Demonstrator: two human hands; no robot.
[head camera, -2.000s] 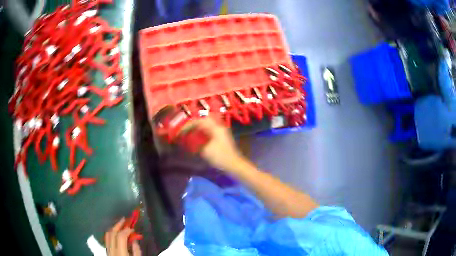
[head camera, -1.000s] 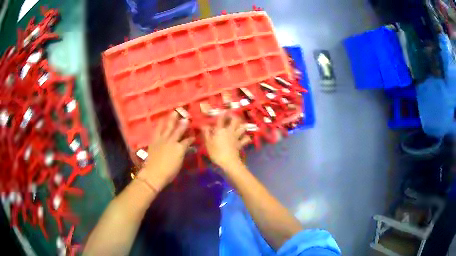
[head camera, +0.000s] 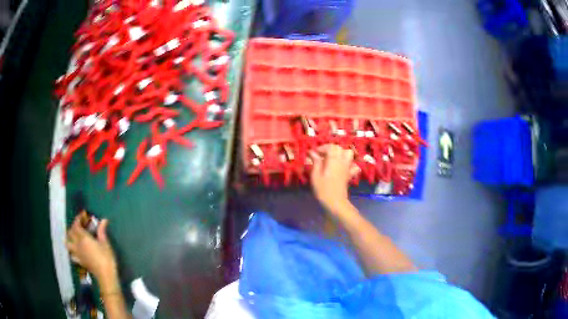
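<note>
My right hand (head camera: 334, 176) is over the near side of the red partitioned tray (head camera: 324, 81), its fingers among red clamps (head camera: 367, 152) that stand in the near pockets with dark and gold units. The hand is blurred, and I cannot tell if its fingers grip a clamp. My left hand (head camera: 92, 246) is on the green bench at the lower left, its fingers at a small dark and gold-brown unit (head camera: 91, 222). The thumb is raised beside it. I cannot tell whether the unit is held.
A heap of red clamps (head camera: 146, 81) with white tags lies on the green bench (head camera: 168, 218). A white cloth or paper (head camera: 144, 299) lies near my left wrist. More small dark pieces lie along the bench's left strip. Blue stools (head camera: 503, 152) stand on the grey floor at right.
My left hand has moved from the tray to the lower left of the bench. My right hand remains at the tray's near side. The view has shifted, showing more of the bench.
</note>
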